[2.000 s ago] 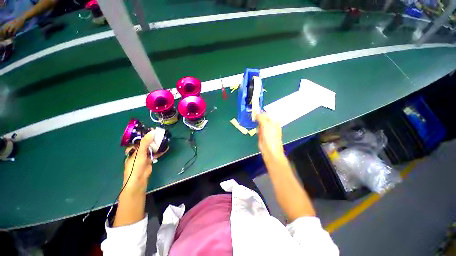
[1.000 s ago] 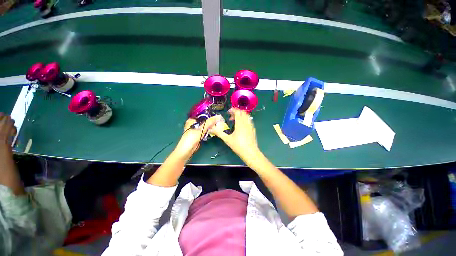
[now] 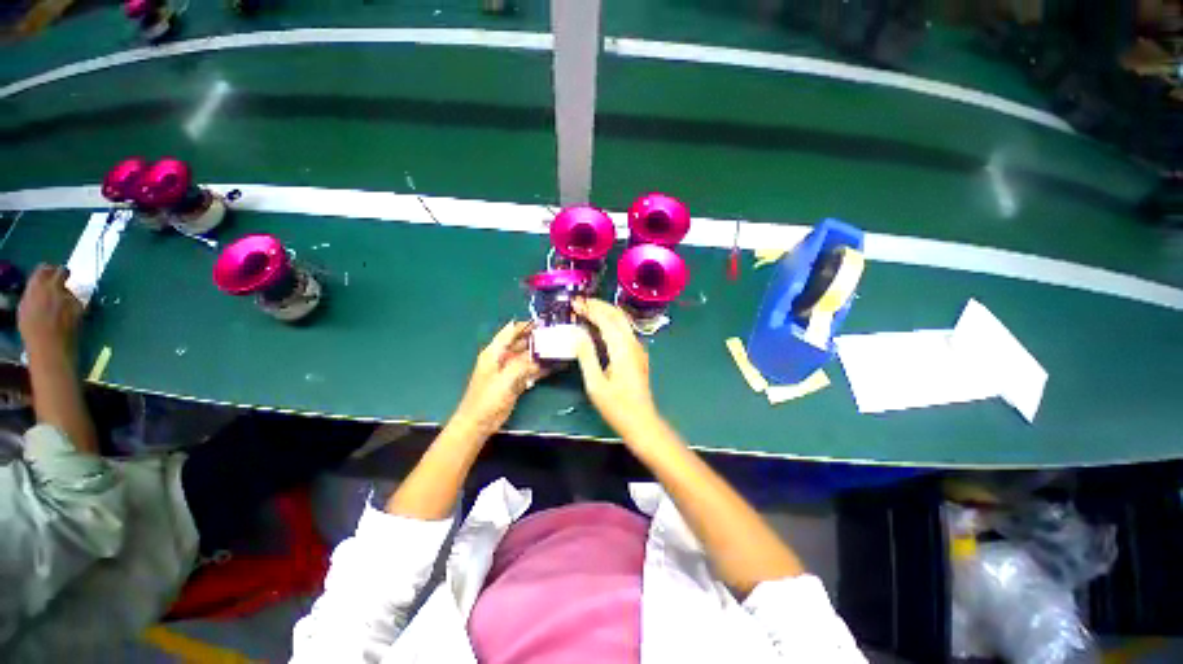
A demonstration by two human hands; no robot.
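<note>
A motor or fan unit (image 3: 558, 340) with a magenta top and a pale lower body is held upright between my hands, near the bench's front edge. My left hand (image 3: 503, 370) grips its left side. My right hand (image 3: 615, 363) is on its right side, fingers against the body. Three more magenta-topped units stand just behind: one behind it (image 3: 583, 234), one at the back right (image 3: 658, 221) and one to the right (image 3: 651, 275). The fingertips are small and partly hidden, so any tape on the unit cannot be made out.
A blue tape dispenser (image 3: 789, 311) stands to the right, with tape strips (image 3: 795, 388) at its base and folded white paper (image 3: 915, 368) beyond. A red-handled tool (image 3: 734, 265) lies behind. More units (image 3: 252, 265) stand left, near another person's hand (image 3: 49, 311). A grey post (image 3: 575, 117) rises behind.
Since two seconds ago, my right hand has left the tape dispenser and joined my left on the unit. The unit is now upright. The view has swung left.
</note>
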